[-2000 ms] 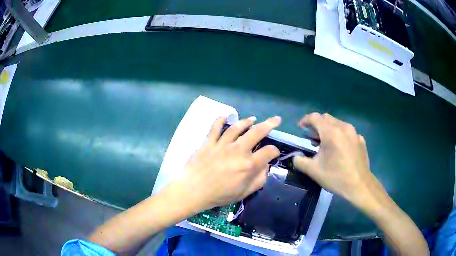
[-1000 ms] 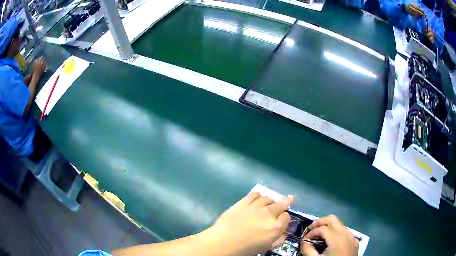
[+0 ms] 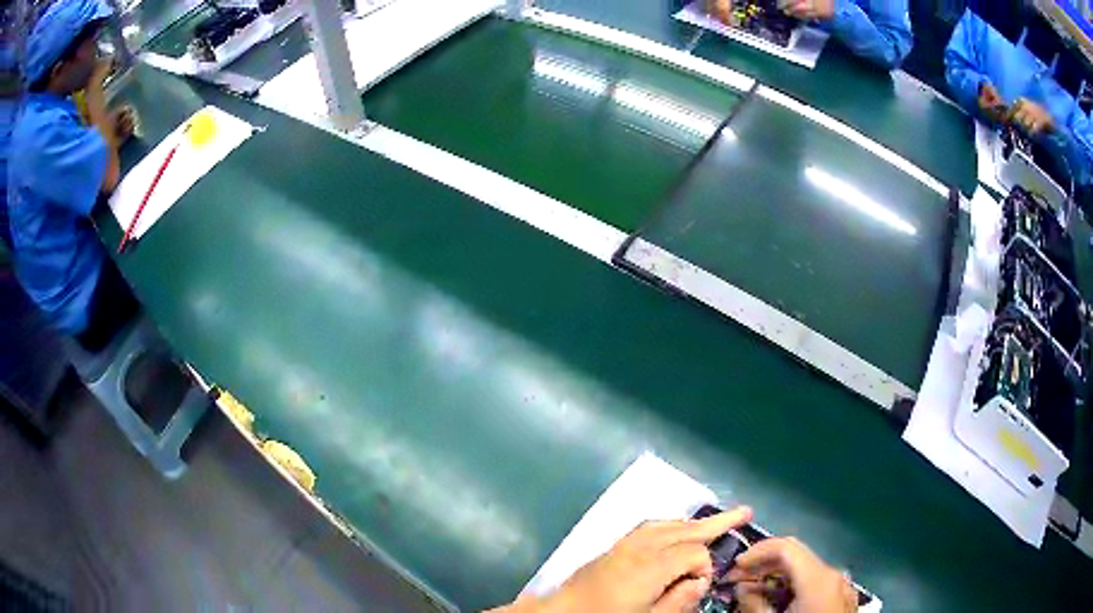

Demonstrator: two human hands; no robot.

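A white projector unit (image 3: 868,599) with a black inside lies at the bottom edge, partly cut off and mostly covered by my hands. A white sheet (image 3: 623,517) shows beside it on the left. My left hand (image 3: 653,569) lies over the unit's left part, index finger stretched along its far edge. My right hand (image 3: 785,577) is over the open inside with its fingers bent together. Whether either hand grips a wire or part is too small and hidden to tell.
Several open white units (image 3: 1013,437) stand in a row on white sheets at the right. A white-railed track (image 3: 767,317) crosses beyond the green bench (image 3: 396,347). A person in blue (image 3: 60,180) sits at the left, near a sheet with a red stick (image 3: 150,198). Two people work across the line.
The view has swung up and left from the unit, so the hands and unit now sit at the bottom edge. The right hand's fingers have drawn together over the unit's inside.
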